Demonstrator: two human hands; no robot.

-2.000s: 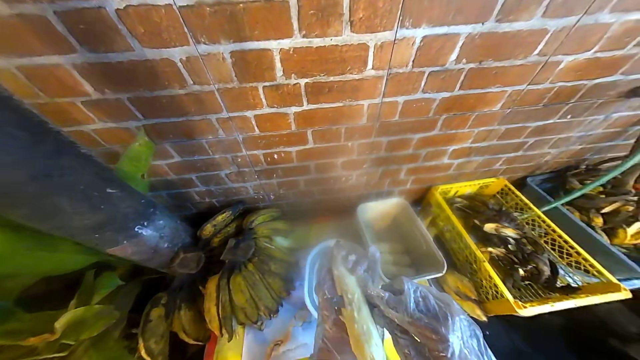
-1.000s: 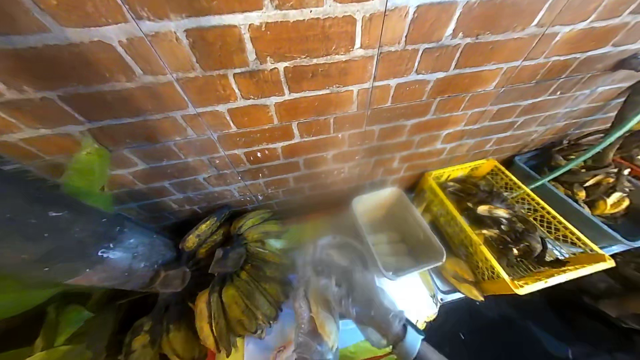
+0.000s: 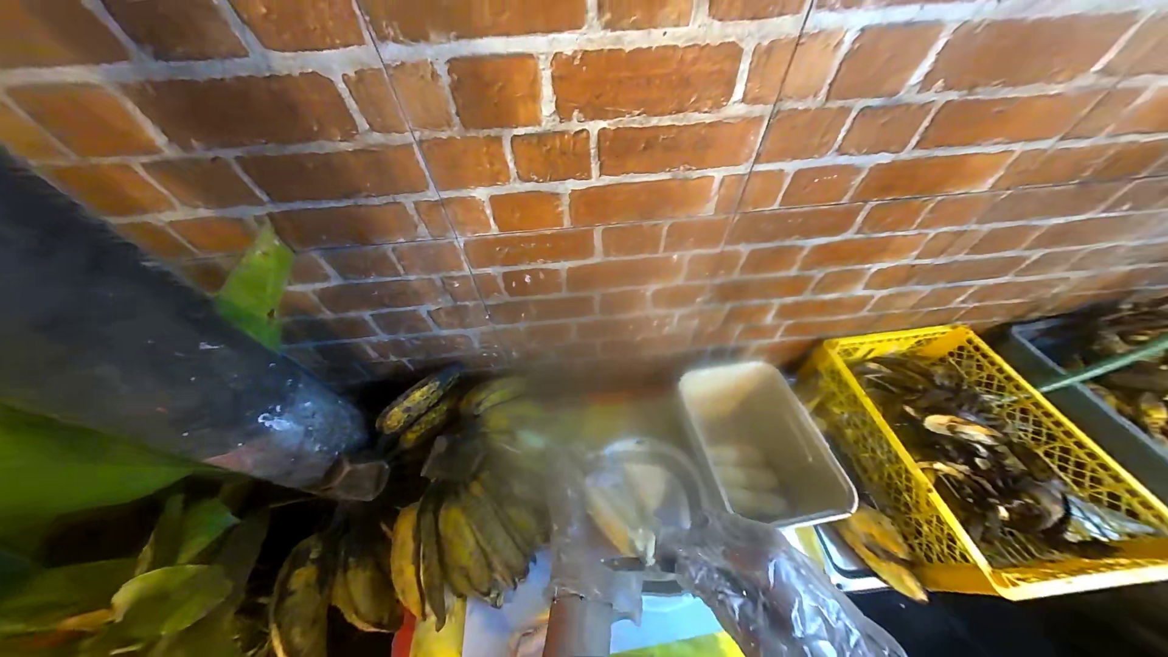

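Note:
A pale banana (image 3: 620,516), seemingly peeled, is between my hands, above a whitish round container (image 3: 652,470). My left hand (image 3: 575,538), in clear plastic and blurred, closes around its left side. From the lower right reaches my right hand (image 3: 739,566) in a loose, crinkled clear plastic glove; its fingers are near the banana's lower end, and their grip is unclear. A small dark piece, too blurred to name, lies between the hands. Just right of them, a rectangular tub (image 3: 766,447) holds several pale peeled bananas. Yellow-green unpeeled bananas (image 3: 474,538) hang in bunches at left.
A yellow plastic crate (image 3: 985,579) with dark peels stands at right, a grey crate (image 3: 1049,351) behind it. Loose bananas (image 3: 881,547) lie by the tub. A dark post (image 3: 182,347) slants in from the left near green leaves (image 3: 173,593). Behind rises a brick wall (image 3: 648,82).
My hands have shifted and both now meet at the banana; the round container shows again beneath them after being hard to see one second ago. The tub and crates have not plainly moved.

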